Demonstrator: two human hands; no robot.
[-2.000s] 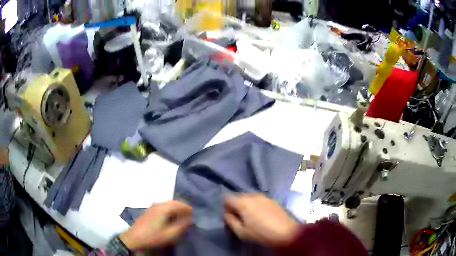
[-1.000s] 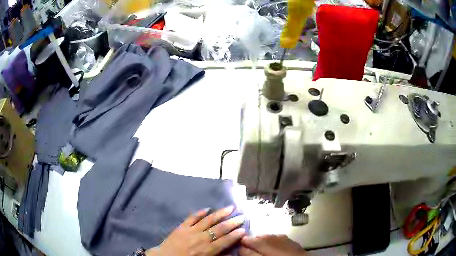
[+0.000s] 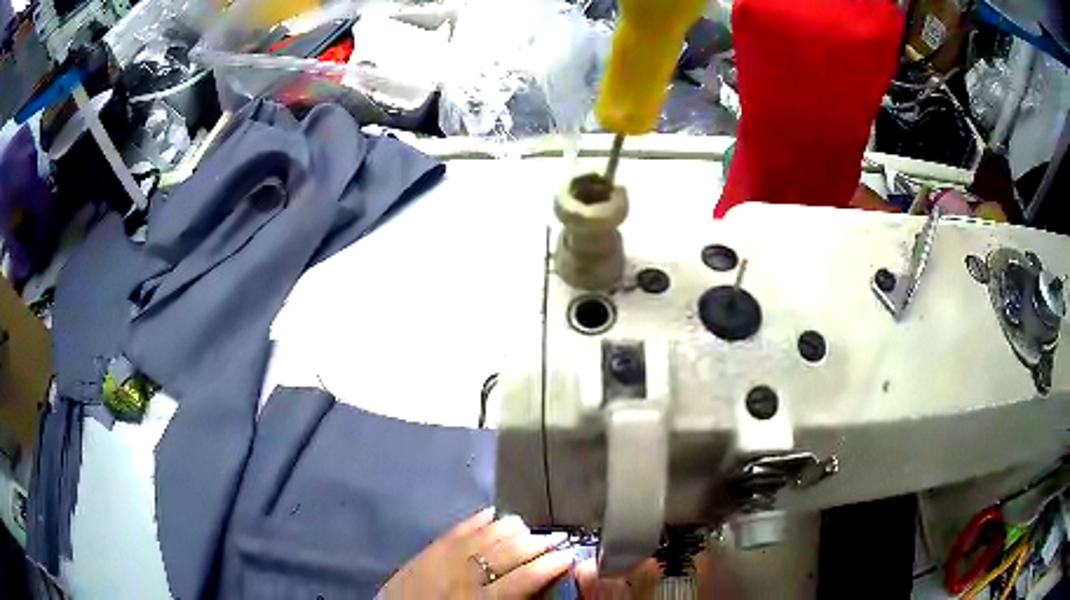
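Observation:
A grey-blue garment panel lies on the white table, its right edge running under the cream sewing machine head. My left hand rests on the panel at the bottom, fingers flat and pointing at the needle area, a ring on one finger. My right hand is mostly hidden behind the machine head and cut off by the bottom edge; its fingertips are close to my left fingertips at the cloth. The presser foot and needle are hidden by the head.
A pile of grey-blue cut pieces lies at left rear, with narrow strips and a yellow-green item beside it. A red block and a yellow holder stand behind the head. A black flat rectangle and red-handled scissors are at right.
Since two seconds ago, the panel and both hands have come to the needle area. Over the last second, the view has moved closer over the machine head, which now hides more of my right hand.

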